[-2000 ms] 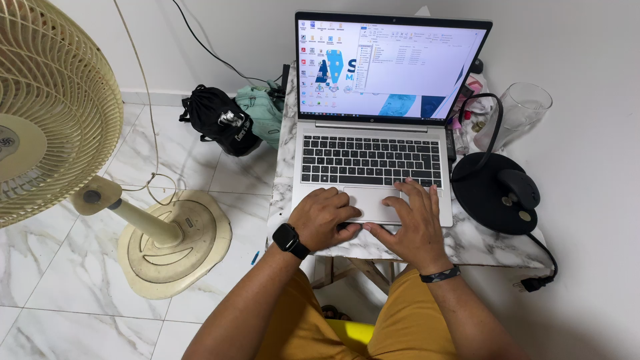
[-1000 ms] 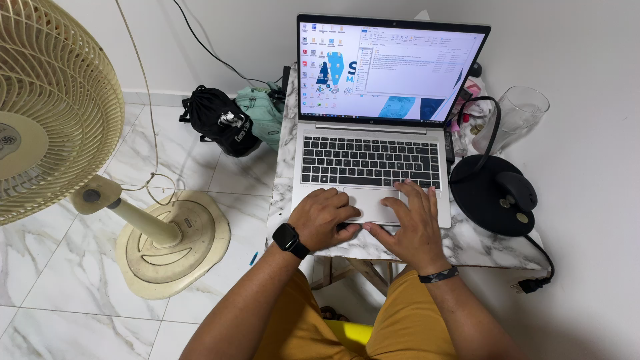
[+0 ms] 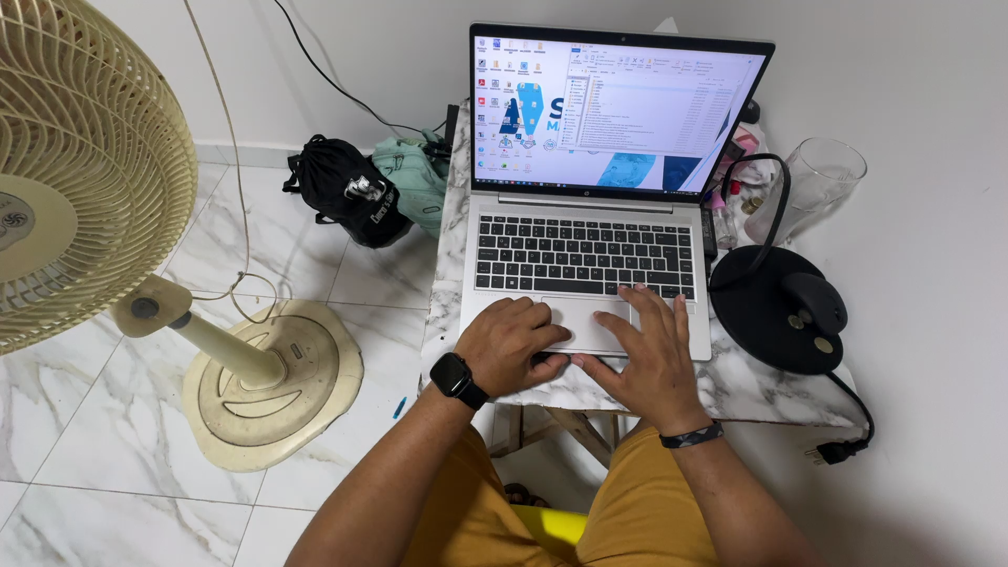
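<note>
A silver HP laptop (image 3: 587, 253) stands unfolded on a small marble-patterned table (image 3: 756, 398), its lit screen (image 3: 630, 118) showing a file window over a desktop with icons. My left hand (image 3: 516, 342), below a black smartwatch (image 3: 451, 375) on the wrist, rests at the palm rest's front left with its fingers curled and nothing seen in them. My right hand (image 3: 650, 350) lies over the touchpad's right part, fingers spread, its longer fingertips by the keyboard's lower edge. A dark band (image 3: 691, 436) is on that wrist. The two thumbs are close together at the laptop's front edge.
Right of the laptop are a round black pad (image 3: 748, 315) with a dark mouse (image 3: 815, 303) and coins, a tilted clear glass (image 3: 819, 189), and a cable with a hanging plug (image 3: 839, 452). A pedestal fan (image 3: 272, 378) and black and green bags (image 3: 346, 189) are at the left.
The file window on the screen shows a different, longer list than one second ago. Both hands have stayed in about the same place.
</note>
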